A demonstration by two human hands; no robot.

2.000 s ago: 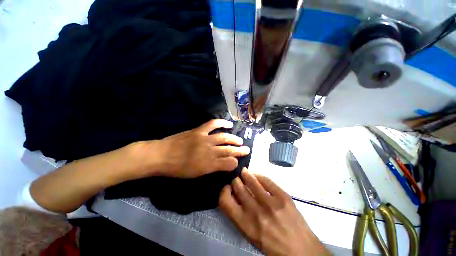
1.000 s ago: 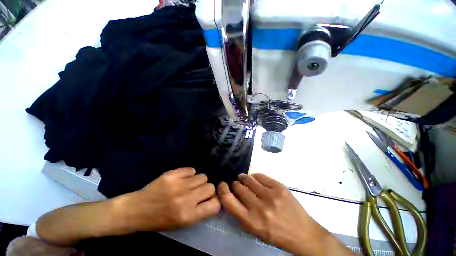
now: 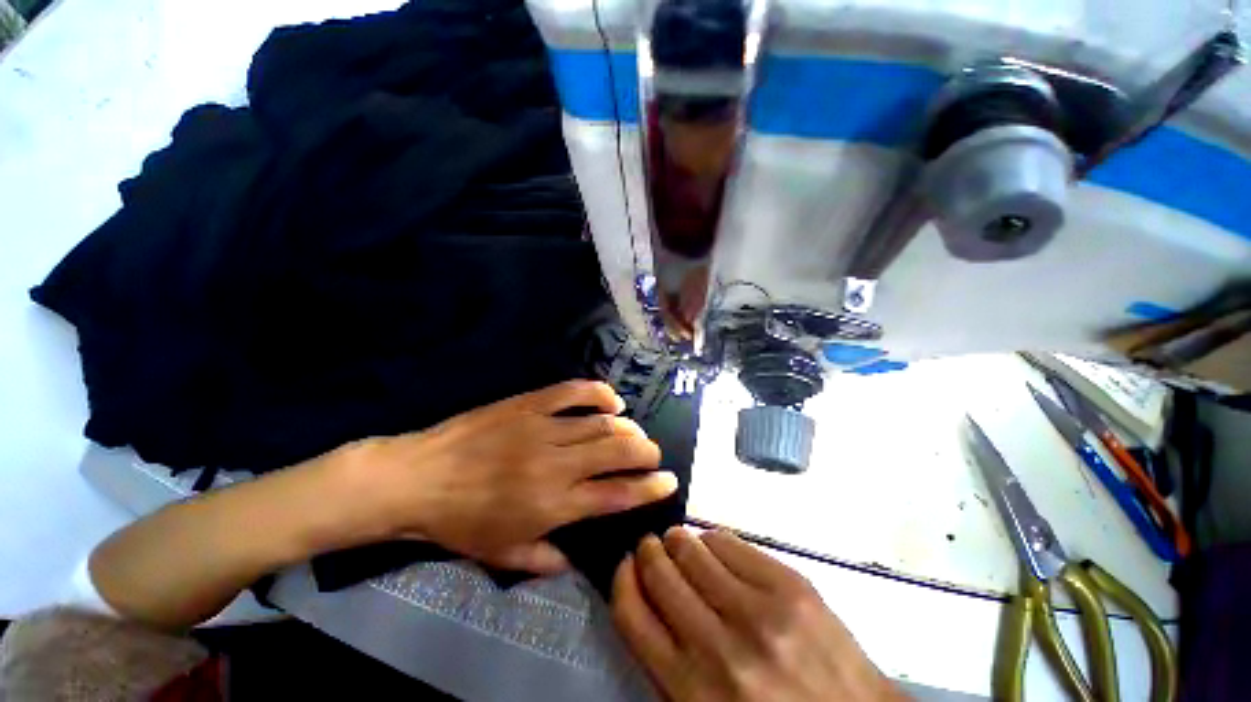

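The black garment [image 3: 343,261] lies in a large heap left of the needle. Its folded edge [image 3: 667,446] runs from the presser foot [image 3: 682,359] of the white sewing machine [image 3: 837,178] toward me. My left hand [image 3: 549,466] lies on the fabric just below the presser foot, fingers together and pressing it down; nothing shows gripped in it. My right hand [image 3: 734,603] is nearer the table's front edge and pinches the garment edge with its fingertips. The needle tip is hard to make out.
Gold-handled scissors [image 3: 1045,549] lie right of the machine. Pens and small tools [image 3: 1118,473] lie at the far right, beside a dark purple item [image 3: 1214,617]. A grey tension dial [image 3: 775,436] sits low beside the needle. A printed ruler [image 3: 494,610] runs along the near table edge.
Over the last second my left hand has moved up and forward onto the fabric near the presser foot. My right hand has moved slightly lower. The camera view has shifted closer to the machine.
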